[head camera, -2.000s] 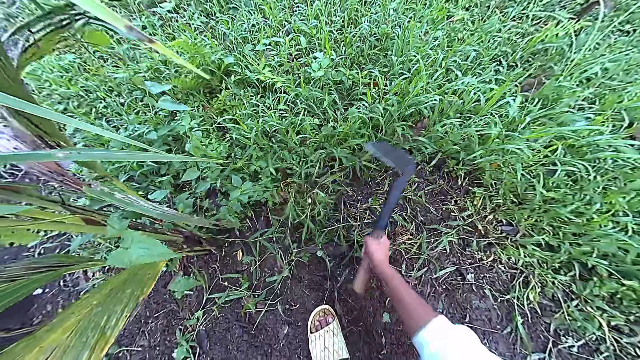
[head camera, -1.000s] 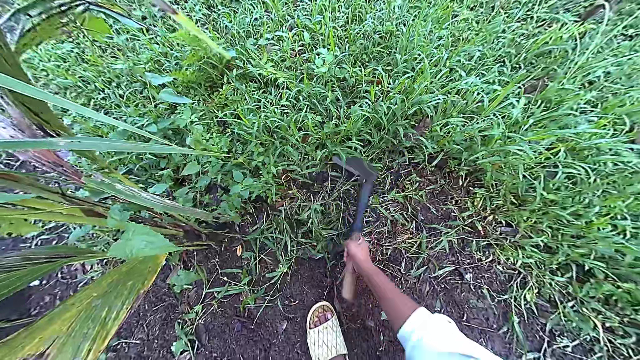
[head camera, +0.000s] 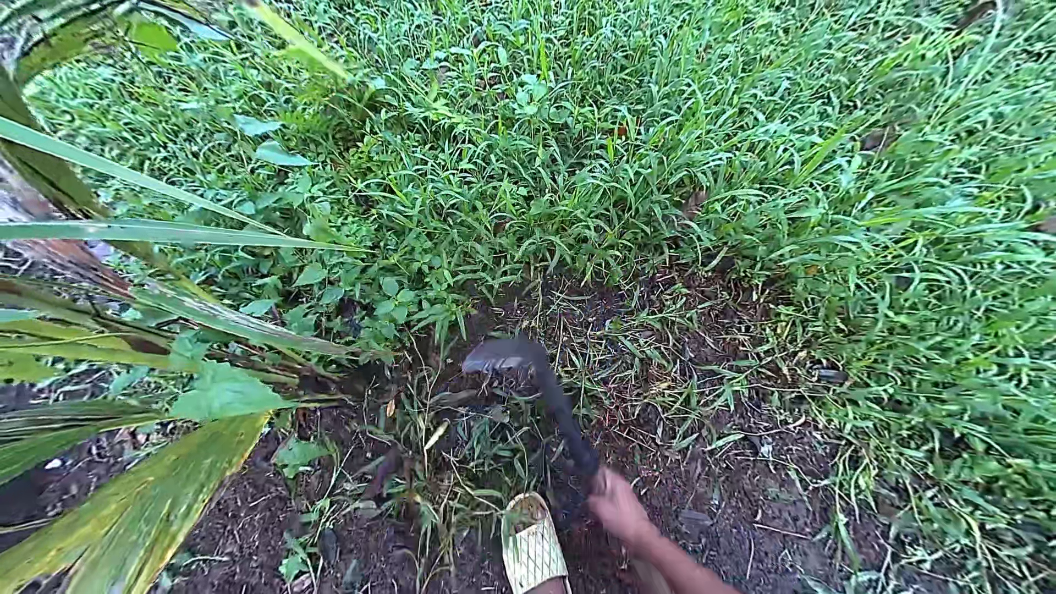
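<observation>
My right hand (head camera: 619, 505) comes in from the bottom, right of centre, closed around the wooden handle of a sickle (head camera: 557, 404). The dark shank of the sickle runs up and left from my fist, and its curved blade (head camera: 499, 355) points left, low over bare soil and cut grass. Motion blurs the blade and my hand slightly. Loose green stems lie beneath the shank and just above a pale yellow slide sandal (head camera: 536, 551), worn on one foot. My left hand is out of the frame.
Dense standing grass (head camera: 577, 148) covers the ground ahead and to the right. Long palm fronds (head camera: 140, 495) reach in from the left. Dark soil (head camera: 726, 511) with scattered clippings lies around the foot.
My right hand has come down toward the foot with the sickle, and the blade has moved nearer to me from the grass edge. Loose stems now partly cover the sandal's front.
</observation>
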